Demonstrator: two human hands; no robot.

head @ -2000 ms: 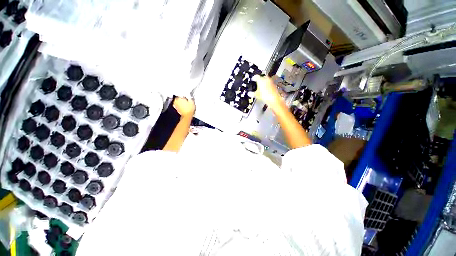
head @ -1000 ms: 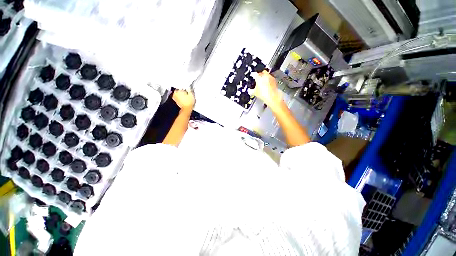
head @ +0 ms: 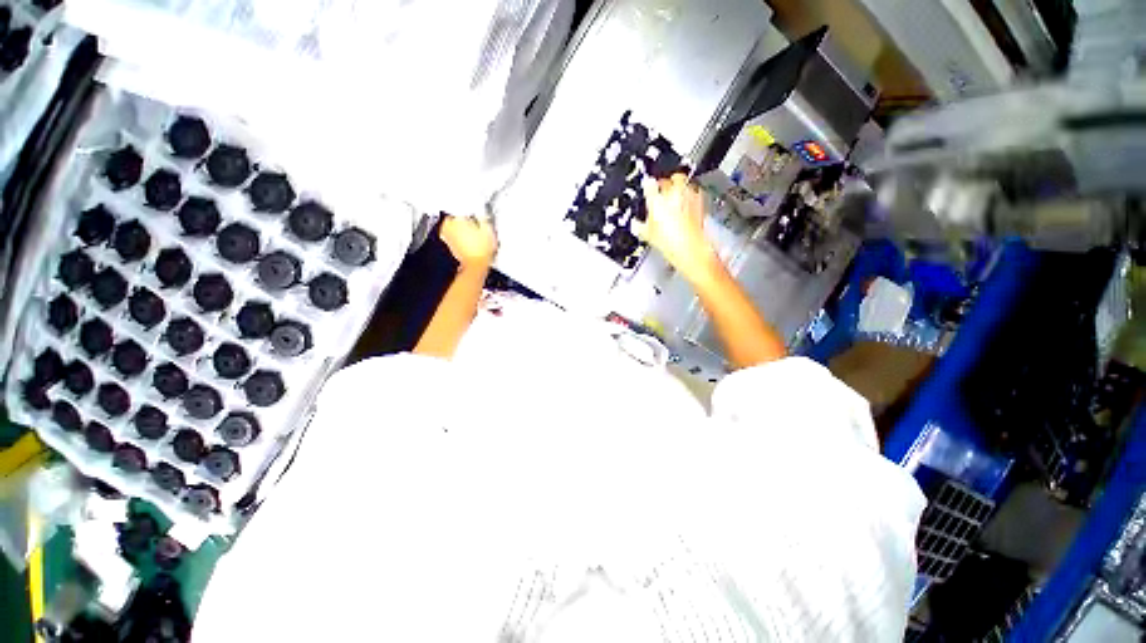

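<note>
A black fixture (head: 616, 201) with pale spots lies on the white-silver machine table (head: 691, 63). My right hand (head: 675, 226) is at the fixture's right edge with its fingertips on or just over it; whether it holds a part cannot be told. My left hand (head: 469, 240) is curled near the table's left edge, beside the blister tray; whether anything is in it cannot be told. The blister tray (head: 392, 239) at the left holds rows of black round parts (head: 212, 293).
A machine head (head: 760, 176) with a small red display stands right of the fixture. A second dark fixture (head: 794, 220) is beyond it. A blue rack (head: 930, 389) stands at the right. White sheeting (head: 302, 88) lies above the tray. Loose black parts (head: 167, 549) lie lower left.
The metal assembly at the upper right looks nearer and blurred. The view has shifted slightly. My right hand stays at the fixture's right edge; my left hand stays curled by the table.
</note>
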